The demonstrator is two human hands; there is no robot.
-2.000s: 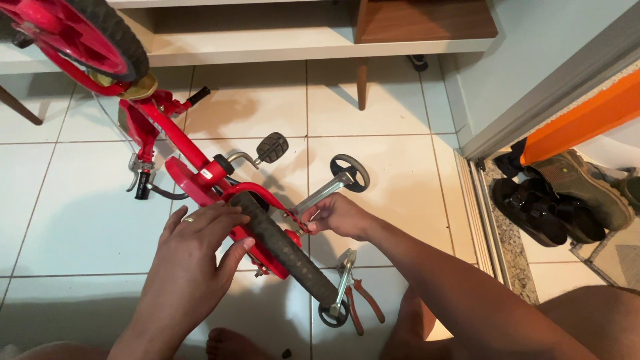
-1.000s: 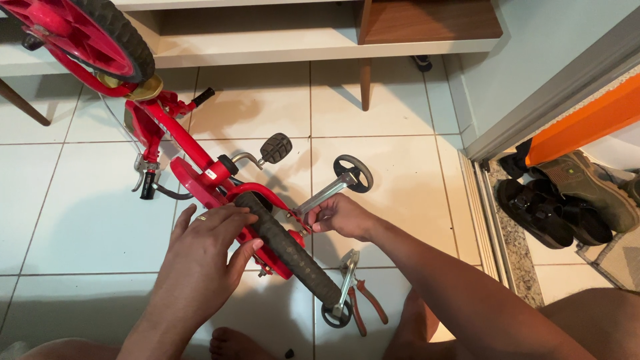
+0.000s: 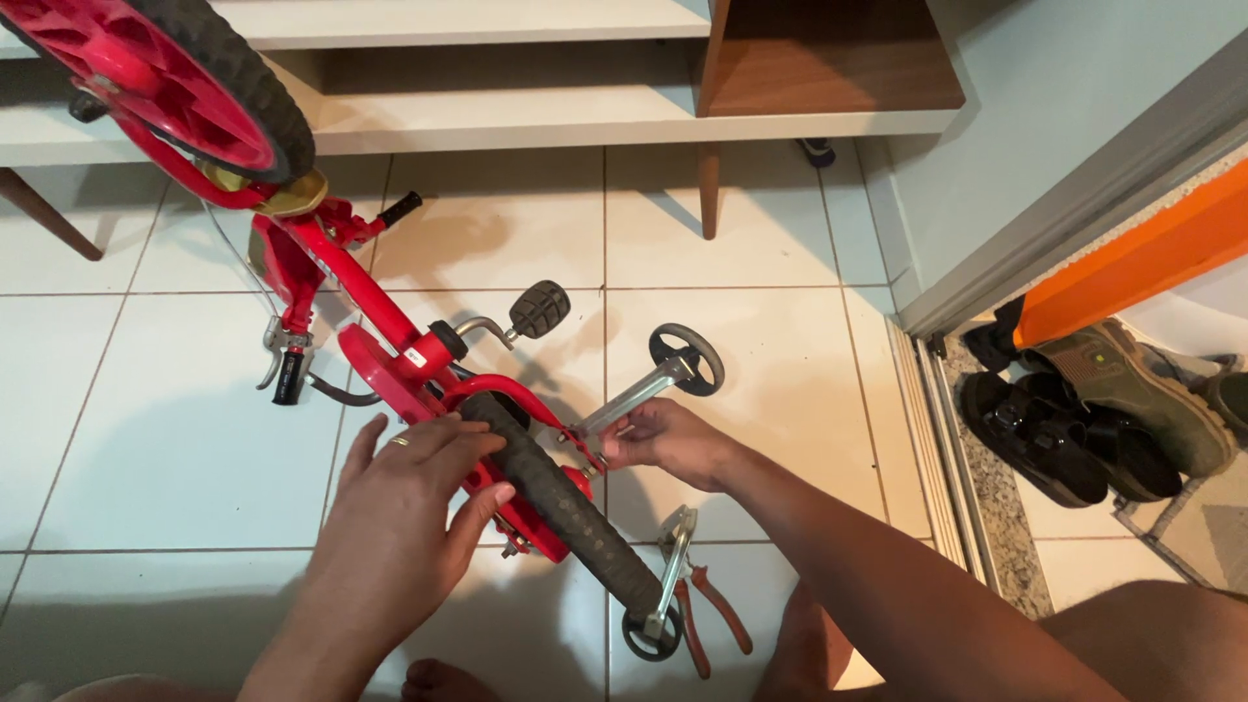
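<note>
A red child's bicycle [image 3: 356,283] stands upside down on the floor. My left hand [image 3: 419,487] rests on its red chain guard [image 3: 531,522] and the rear tire [image 3: 565,507], fingers spread and thumb near the tread. My right hand [image 3: 658,444] has its fingertips pinched at the rear axle end of the frame, beside a metal training-wheel bracket [image 3: 639,395] with a small black wheel [image 3: 686,359]; whatever lies between the fingertips is hidden. A second small wheel [image 3: 651,634] on a metal bracket lies near the tire's lower end. Orange-handled pliers [image 3: 720,609] lie beside it.
A white and brown shelf unit [image 3: 829,124] on wooden legs stands behind the bicycle. A black pedal [image 3: 539,309] sticks out toward the middle. At right are a sliding-door track [image 3: 960,468], black sandals [image 3: 1033,439] and a boot [image 3: 1141,390]. My bare feet are at the bottom.
</note>
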